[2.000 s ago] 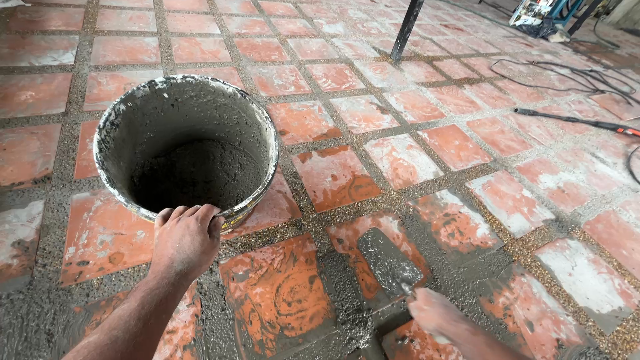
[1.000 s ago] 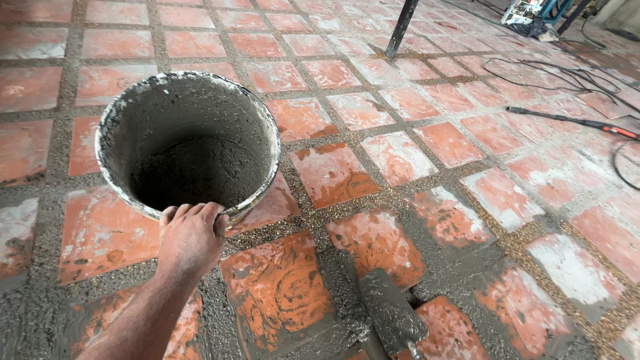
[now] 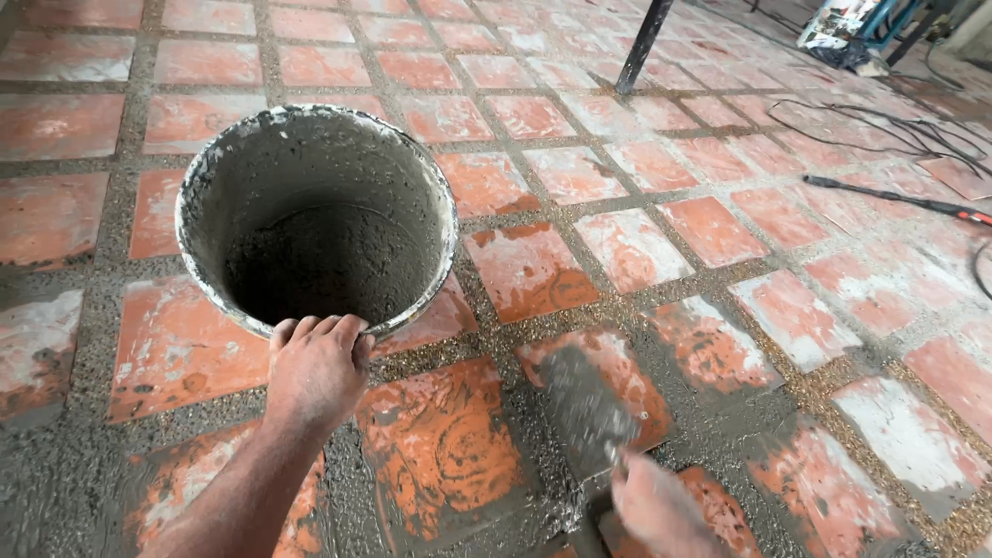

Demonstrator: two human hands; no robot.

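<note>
My left hand (image 3: 319, 372) grips the near rim of a bucket (image 3: 186, 225), whose inside is coated with grey mortar; more wet mortar (image 3: 325, 263) lies at its bottom. At the lower right, my right hand (image 3: 659, 504) is closed on the handle of a trowel (image 3: 587, 403), blurred by motion. The trowel's mortar-smeared blade is over a terracotta tile (image 3: 647, 387) and the joint to its left. Wet grey mortar fills the joints near both hands and smears the tiles around them.
Terracotta tiles with gravelly joints (image 3: 612, 310) spread across the floor. A dark metal post (image 3: 645, 46) stands at the back. Black cables (image 3: 891, 128) and a black and red wand-like tool (image 3: 891, 194) lie at the right. A bag-like bundle (image 3: 841, 31) sits at the far right.
The right hand and trowel were lower, near the bottom edge, one second ago; now they are higher, over the tile. My left hand has stayed on the bucket rim.
</note>
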